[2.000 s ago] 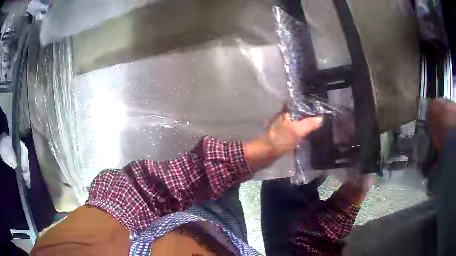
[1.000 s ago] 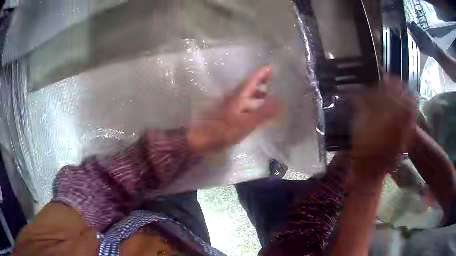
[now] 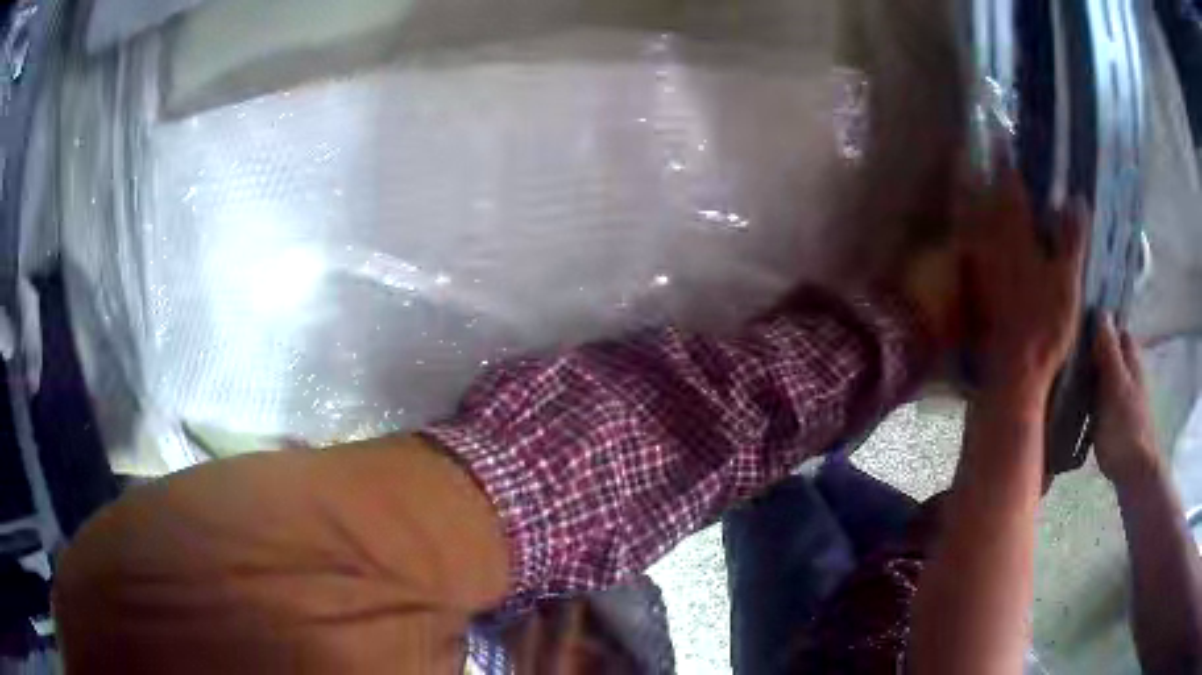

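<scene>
A clear bubble wrap sheet lies flat in front of me, with bright glare at its left. A long dark part under shiny film runs along the right side. My right hand is bare and blurred at this dark part, fingers pointing up along it. My left hand is beside it, mostly hidden behind the right hand and dark with blur. Whether either hand grips anything cannot be made out.
Another person's bare hand and forearm are at the right, at the lower end of the dark part. A grey-beige cover shows at the top. Speckled floor shows below the table edge.
My left hand has moved right, from over the wrap to beside my right hand. The slotted black part is no longer visible at centre right. The other person's hand is closer to the dark part.
</scene>
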